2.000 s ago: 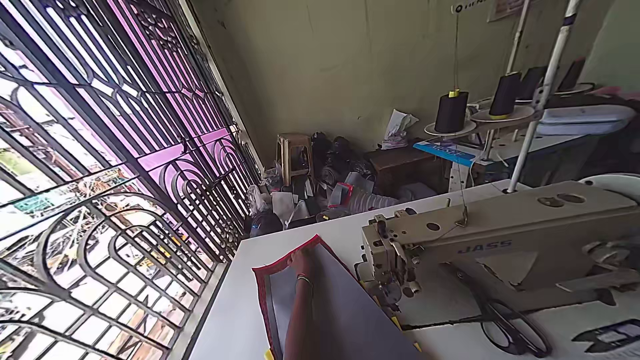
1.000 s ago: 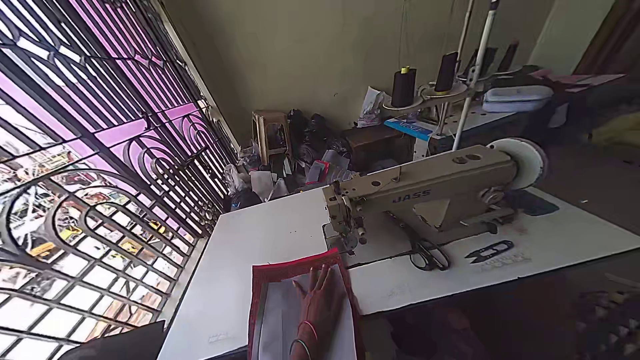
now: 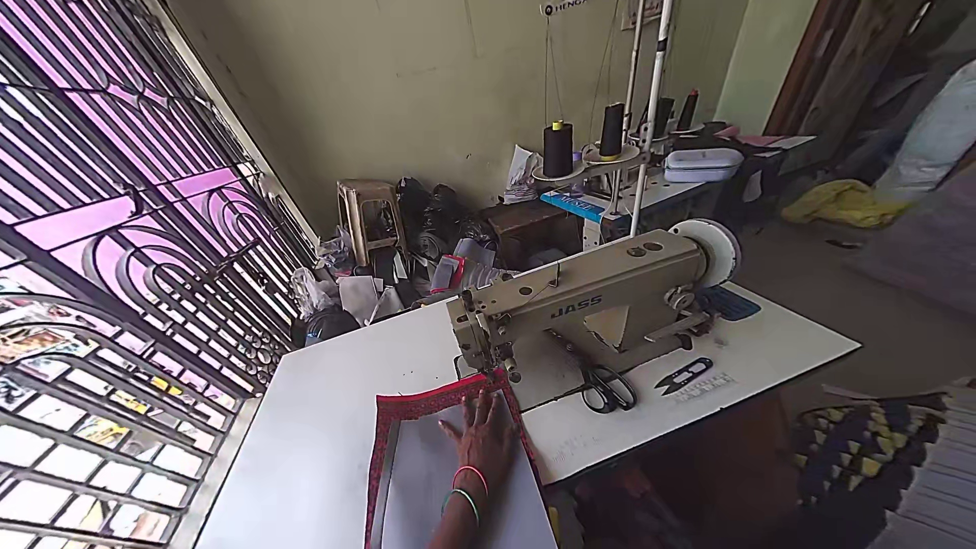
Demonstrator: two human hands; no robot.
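My left hand [image 3: 484, 438] lies palm down with its fingers spread on a pale flat panel [image 3: 423, 473] edged with red patterned fabric [image 3: 431, 400]. Bangles circle the wrist. The panel's far right corner reaches the needle area of a beige sewing machine [image 3: 579, 286]; whether it is under the presser foot cannot be told. Black-handled scissors [image 3: 606, 389] lie by the machine bed, with small thread snips [image 3: 684, 375] to their right. My right hand is out of sight.
The white sewing table [image 3: 305, 427] stands beside a metal window grille [image 3: 137, 252]. Behind it are a stool [image 3: 370, 217], black plastic bags [image 3: 442, 217], thread cones [image 3: 558, 149] and another machine table [image 3: 648, 194]. Yellow cloth [image 3: 842, 203] lies on the floor.
The view has swung right, showing the handwheel and more of the room. My left hand, near the panel's far left corner two seconds ago, is now further right on it with fingers spread.
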